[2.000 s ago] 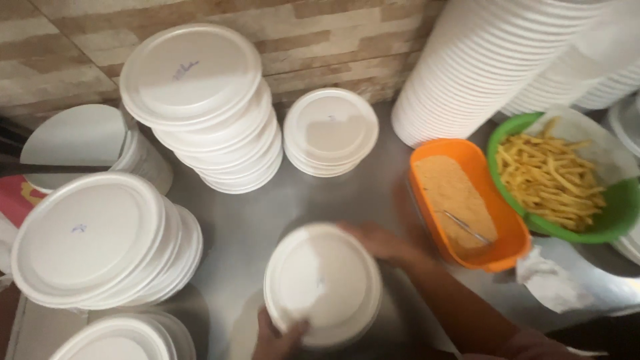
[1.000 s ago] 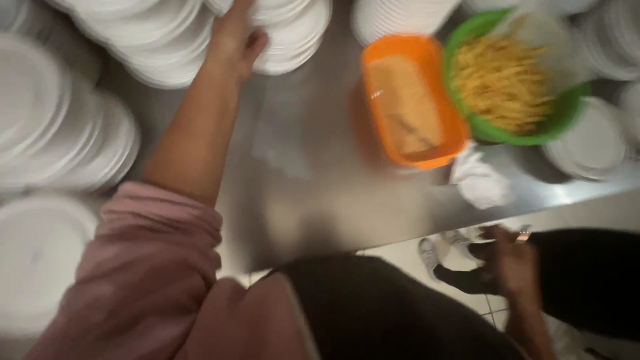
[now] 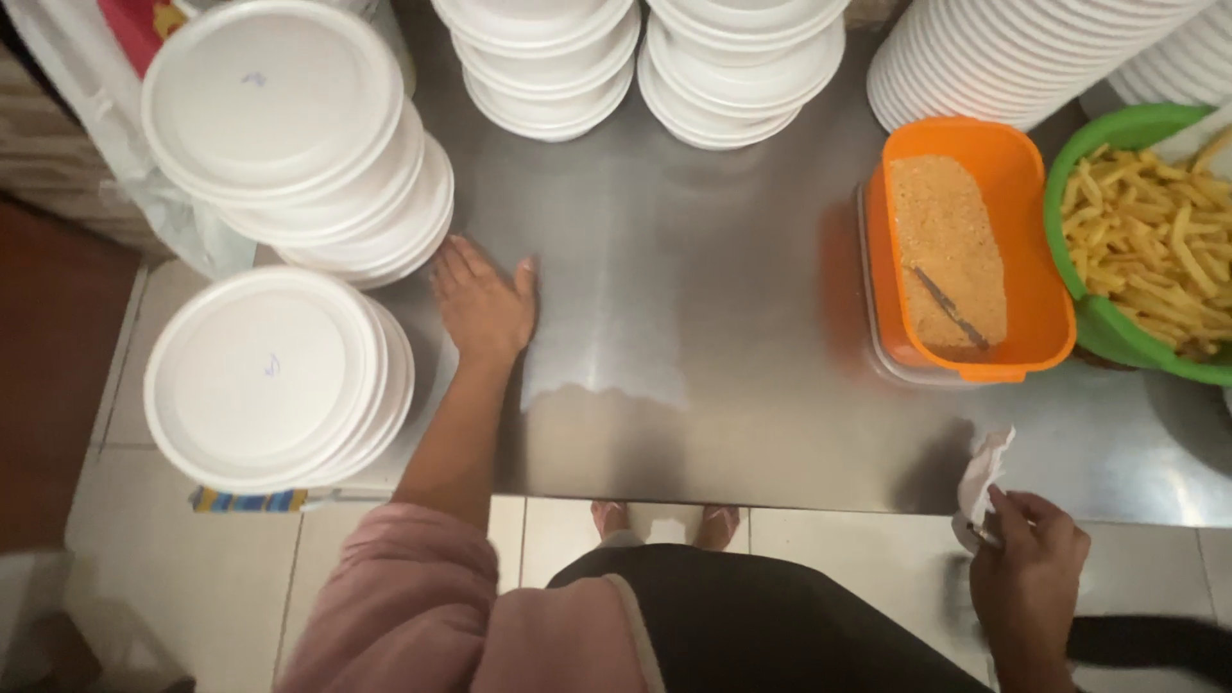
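My left hand rests palm down on the steel table, fingertips beside a stack of lidded white containers. Nearer me stands another such stack; both top lids bear small pen marks. My right hand, over the table's front edge, pinches a crumpled white tissue. A thin pen-like object also shows at its fingers. Two more stacks of white containers, one on the left and one on the right, stand at the back.
An orange tub holds a pale orange mixture and a metal utensil. Beside it is a green bowl of French fries. Tall nested white containers lean behind. Tiled floor shows past the table's front edge.
My left hand has moved from the back stacks to beside the left stack. The tissue, on the table near the orange tub one second ago, is now in my right hand.
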